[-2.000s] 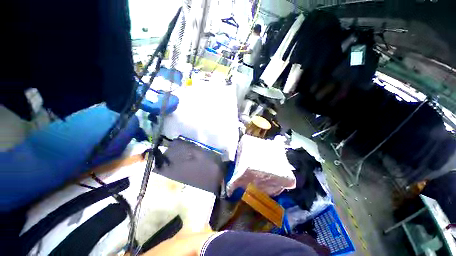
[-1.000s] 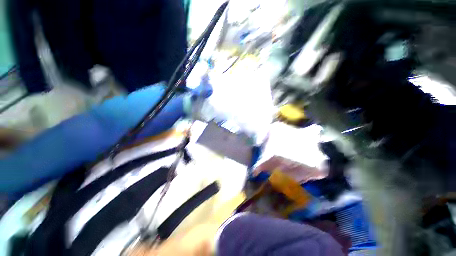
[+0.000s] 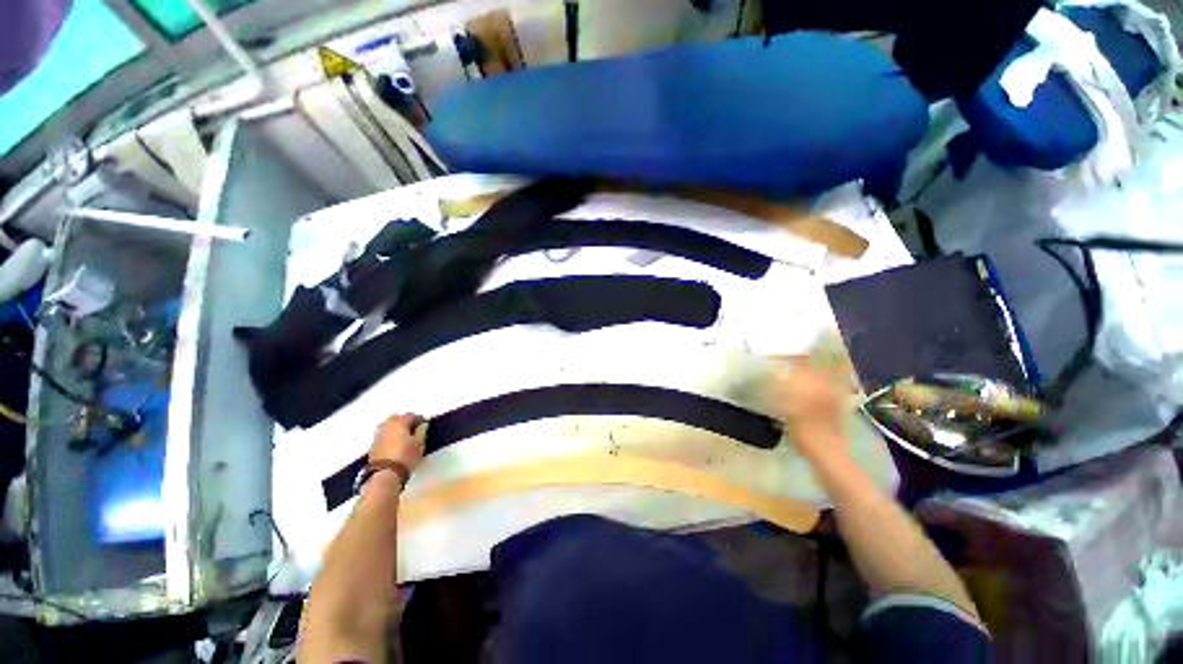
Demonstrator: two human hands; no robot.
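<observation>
A curved black waistband piece (image 3: 584,400) lies on the white board. My left hand (image 3: 396,444) has its fingers curled on the strip near its left end. My right hand (image 3: 807,392) is blurred above the strip's right end; its fingers cannot be made out. The tan pressing template (image 3: 603,472) lies along the near side of the board, apart from the strip. The steam iron (image 3: 957,418) lies at the right, over the near edge of the dark rest pad (image 3: 924,318).
Other black strips (image 3: 636,301) and a crumpled black bundle (image 3: 305,350) lie beyond, on the board's far and left parts. A second tan strip (image 3: 791,221) lies by the blue padded roll (image 3: 688,110). A metal-framed bay (image 3: 195,389) stands left. A black hose (image 3: 1090,311) is at right.
The view has swung left and down from the aisle to the board. Both hands now show on the board side; the iron shows at the right.
</observation>
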